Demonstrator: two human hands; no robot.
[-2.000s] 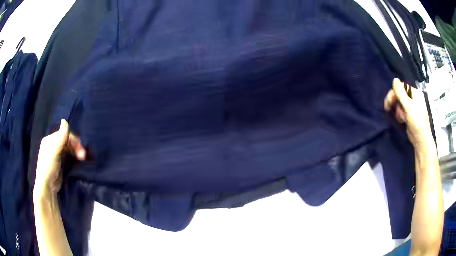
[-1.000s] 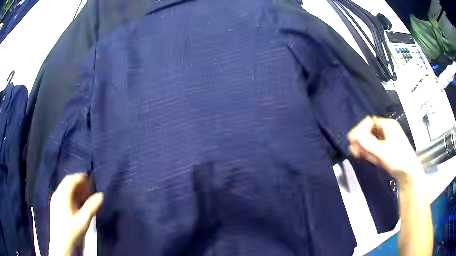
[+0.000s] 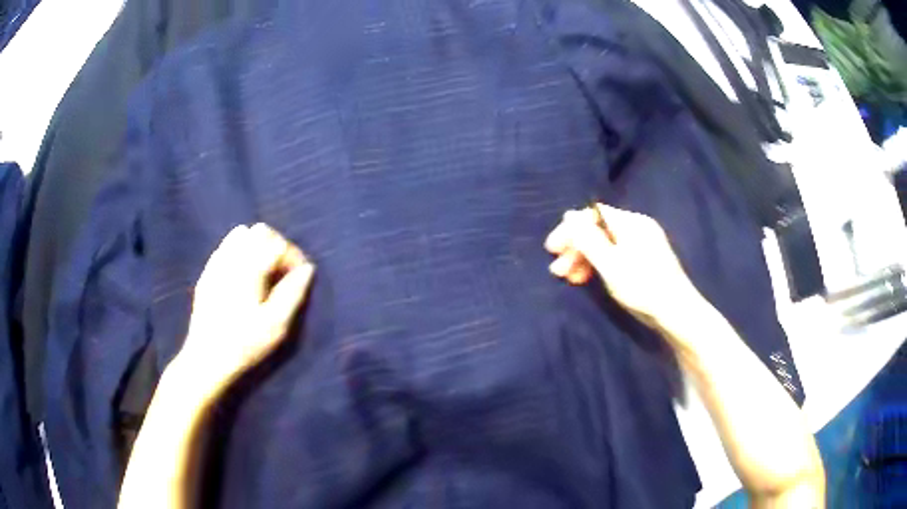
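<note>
A navy suit jacket [image 3: 428, 189] with pale stitch lines lies spread over the white tabletop, its back panel facing up and creased near the lower middle. My left hand [image 3: 249, 298] is over the left part of the jacket, fingers curled and thumb close to them; whether it pinches cloth is unclear. My right hand [image 3: 617, 254] is over the right part of the back panel, fingers curled; a small dark thing shows at its knuckles, too blurred to name. One sleeve [image 3: 686, 189] lies along the right side, with small cuff buttons [image 3: 781, 370] at its end.
Dark grey cloth [image 3: 90, 129] lies under the jacket. Another navy garment [image 3: 10, 258] is at the left edge. Black straps [image 3: 736, 50], a printed white sheet [image 3: 840, 169] and a silver cylinder [image 3: 875, 301] are at the right. Blue floor [image 3: 845, 437] shows at lower right.
The lower part of the jacket, earlier held up with lining showing below, now lies down towards me. Both hands have moved inward from the jacket's sides onto its back panel.
</note>
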